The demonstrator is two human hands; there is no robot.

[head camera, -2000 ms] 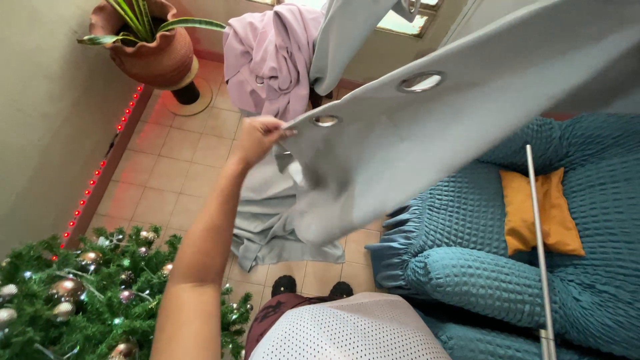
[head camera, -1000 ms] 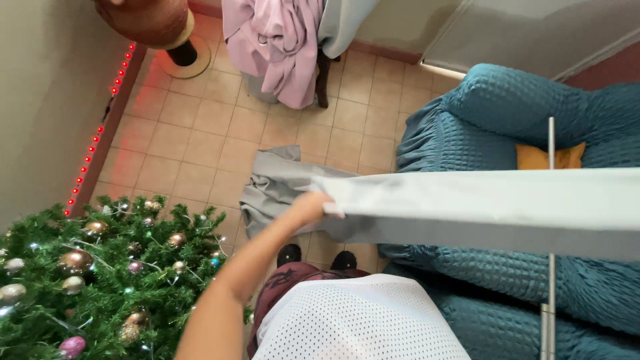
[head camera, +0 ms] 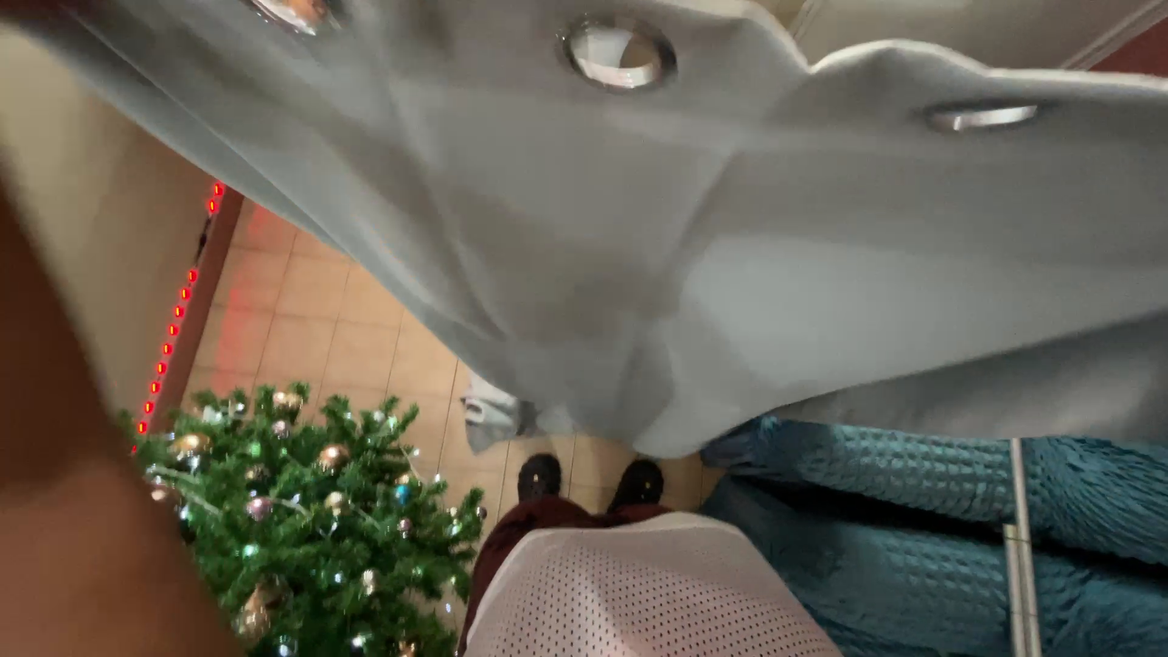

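A grey grommet curtain spreads across the upper part of the head view, close to the camera. Its top edge runs along the top right, and metal grommets show in it. The lower part hangs toward the floor near my feet. My left arm, blurred, fills the left edge; my left hand is out of the picture. My right hand is not seen either. A metal rod stands out against the sofa at the lower right.
A decorated Christmas tree is at the lower left. A blue ruched sofa is at the right. Red lights run along the base of the left wall. Tiled floor shows between tree and curtain.
My left hand, seen holding the curtain's edge in the earlier frames, has left the view. The curtain has spread out and now covers the upper view, hiding the pink cloth and the pot stand.
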